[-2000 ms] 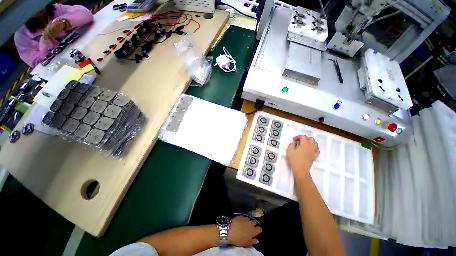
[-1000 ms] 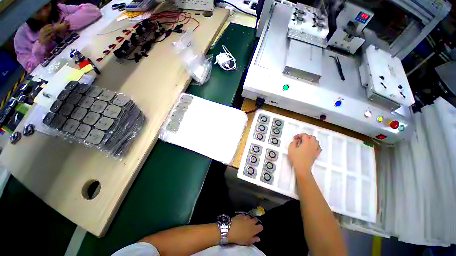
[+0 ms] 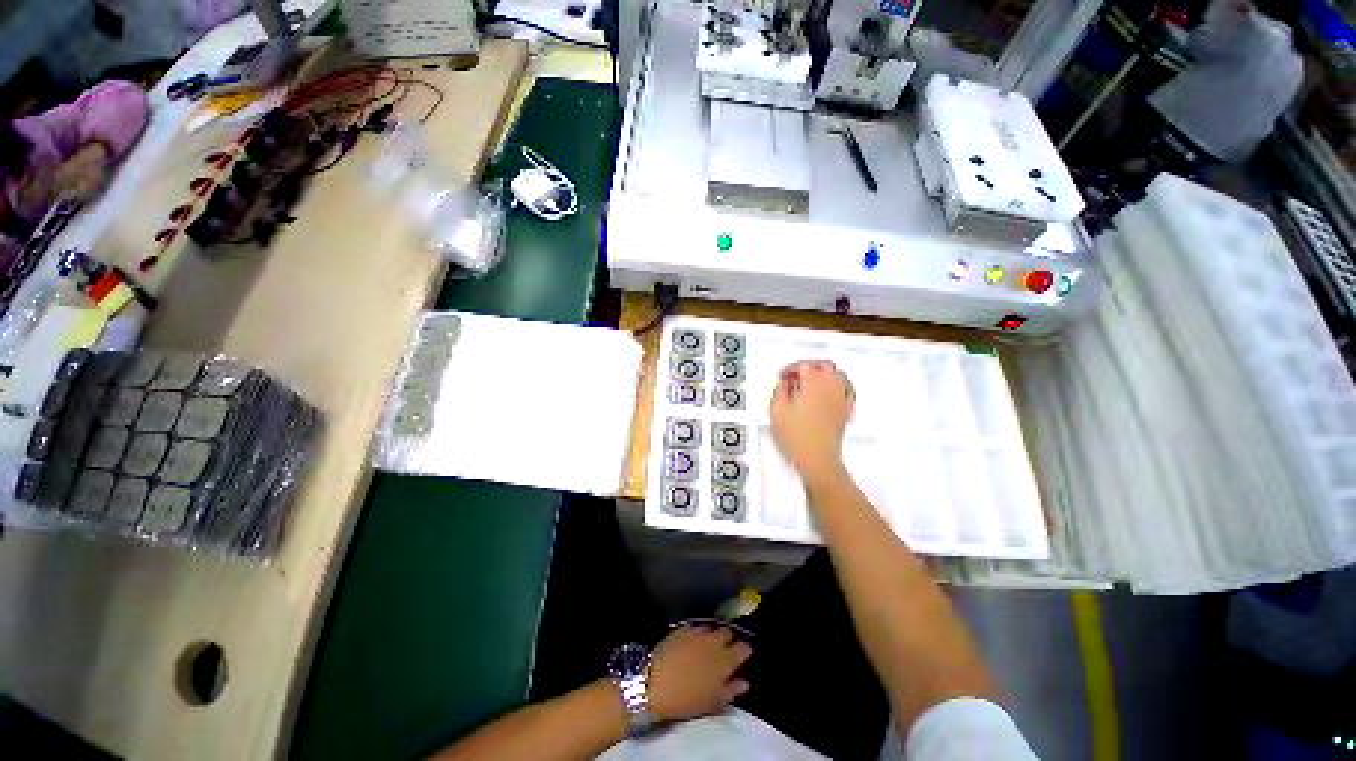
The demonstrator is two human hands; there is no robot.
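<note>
The large white compartment tray (image 3: 922,446) lies in front of the machine. Its two left columns hold several grey square housings (image 3: 727,439) with dark rings. My right hand (image 3: 814,409) rests over the tray just right of the filled columns, fingers curled; whether it holds anything is hidden. My left hand (image 3: 699,672), with a watch at the wrist, lies low near my lap, fingers loosely bent, with no object visible in it. A blister tray (image 3: 427,390) at the left shows grey squares along its left edge, beside a plain white sheet (image 3: 543,409).
The benchtop machine (image 3: 669,231) stands behind the tray, with buttons on its front. Tall stacked white trays (image 3: 1130,446) are at the right. Stacked filled blister trays (image 3: 164,446) sit on the wooden table (image 3: 335,223). A white cable (image 3: 544,186) and plastic bag lie between. A pink sleeve shows upper left.
The camera view has turned to the right, so the scene sits further left and more stacked trays show. Both hands stay in about the same places. The machine head has shifted between the earlier frames.
</note>
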